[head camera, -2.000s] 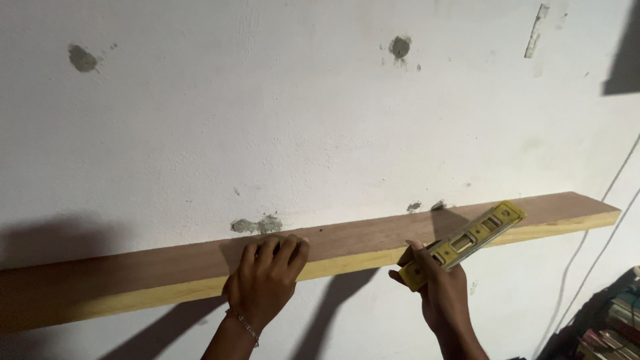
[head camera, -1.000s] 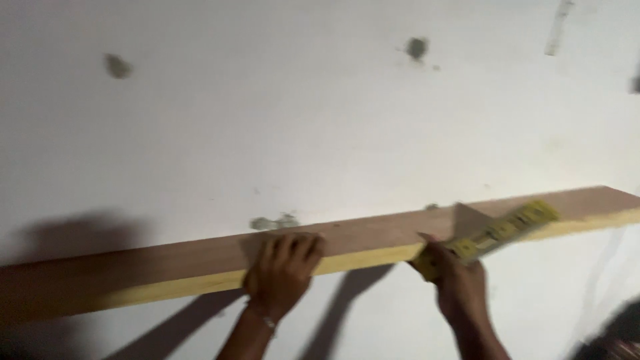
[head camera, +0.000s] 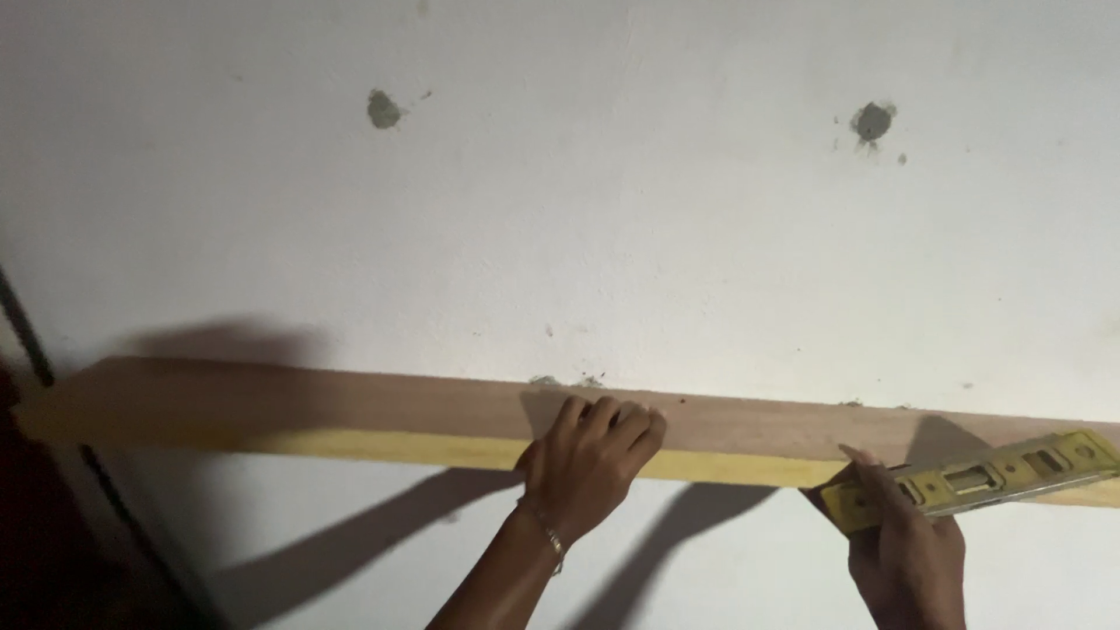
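Observation:
A long wooden board (head camera: 385, 406) with a yellow front edge lies along the white wall. My left hand (head camera: 588, 465), with a bracelet at the wrist, grips the board near the middle, fingers over its top face and the thumb at the front edge. To the right, my right hand (head camera: 906, 525) holds a yellow spirit level (head camera: 1011, 472) by its near end. The level slants up to the right, in front of the board and partly over it. Fingertips of this hand are also at the board's front edge.
The white wall (head camera: 630, 219) carries two grey patches, one at upper left (head camera: 383, 109) and one at upper right (head camera: 872, 122). Smaller rough spots show just above the board. A dark cable or strip (head camera: 24, 328) runs down the wall at the far left, beside a dark reddish area.
The view has swung left, so the board's left end now shows and its right end is out of frame. Both hands keep their holds on the board and the level.

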